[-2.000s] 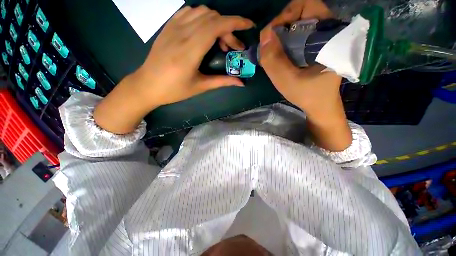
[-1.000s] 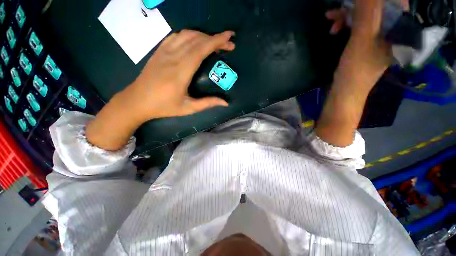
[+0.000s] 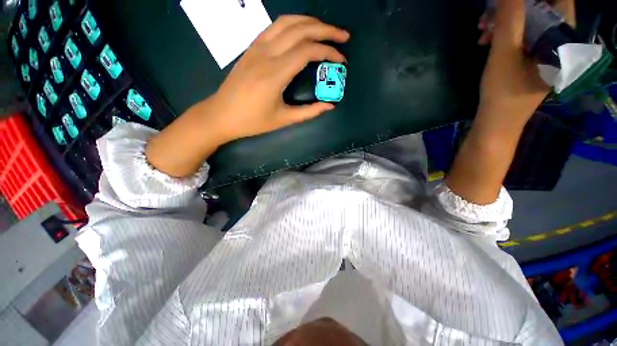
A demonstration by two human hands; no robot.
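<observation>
A teal housing (image 3: 330, 82), a rounded rectangle with dark cutouts on its face, is between the thumb and bent fingers of my left hand (image 3: 267, 84). The fingertips touch its far edge and the thumb its near edge. My right hand (image 3: 509, 67) is at the upper right, holding the dark grey dispensing syringe (image 3: 546, 37). White paper wrap (image 3: 575, 64) and a green adapter (image 3: 592, 80) are at the syringe's rear. The syringe's tip is hidden.
A black tray (image 3: 120, 91) with rows of teal parts stands at left, beside a red tray (image 3: 30, 177). White paper (image 3: 226, 30) lies on the dark green mat (image 3: 399, 88) beyond my left hand. Blue-edged bins (image 3: 588, 328) are at lower right.
My right hand has moved the syringe from the housing to the upper right. My left thumb and fingers have closed in on the housing since one second ago. The view has shifted slightly.
</observation>
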